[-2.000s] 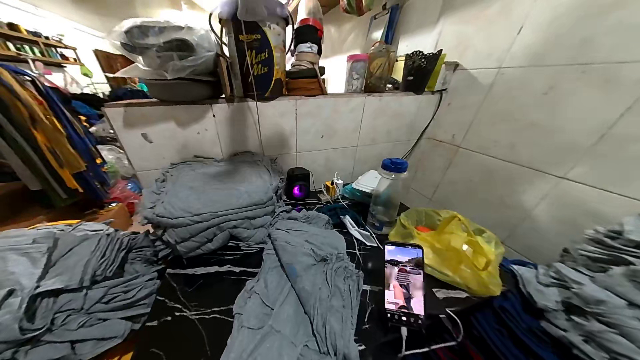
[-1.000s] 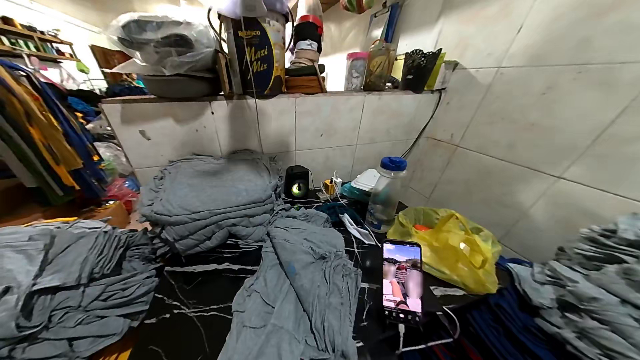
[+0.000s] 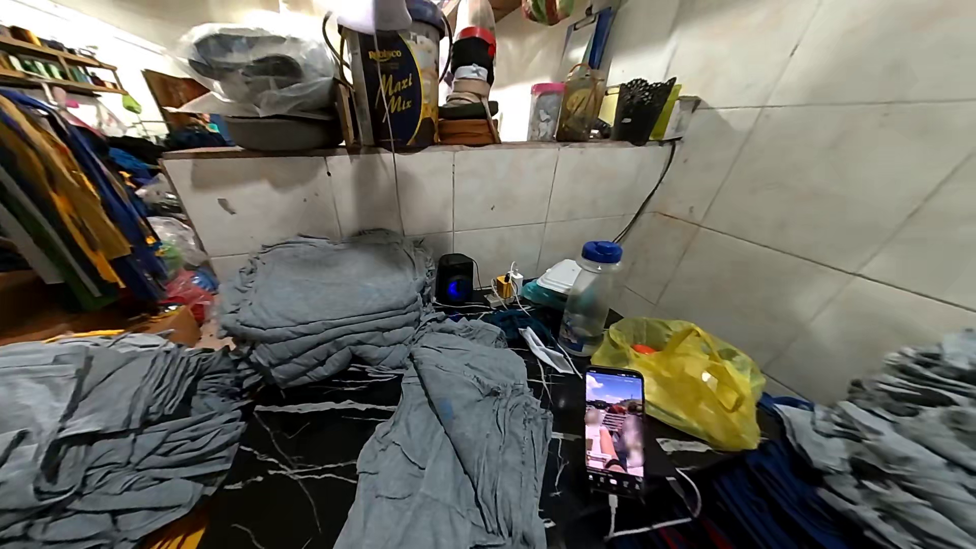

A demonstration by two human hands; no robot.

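Note:
Neither my left hand nor my right hand shows in the head view, so what they hold or touch is hidden. A folded grey garment (image 3: 465, 427) lies lengthwise on the black marbled tabletop (image 3: 305, 457), running off the lower edge. Behind it to the left rises a stack of folded grey garments (image 3: 328, 305). More grey cloth (image 3: 114, 427) is heaped at the left edge. To the right of the single garment stands a smartphone (image 3: 614, 431), its screen lit and a white cable (image 3: 656, 526) at its lower end.
A yellow plastic bag (image 3: 686, 374) and a plastic bottle with a blue lid (image 3: 591, 305) stand behind the phone. A small black speaker (image 3: 455, 278) is near the tiled wall (image 3: 503, 191). Grey and navy garments (image 3: 892, 435) fill the right side. A ledge above bears a large tub (image 3: 400, 84).
The light on the small speaker differs between frames, and the picture on the phone's screen has changed. The garments and other things lie as before.

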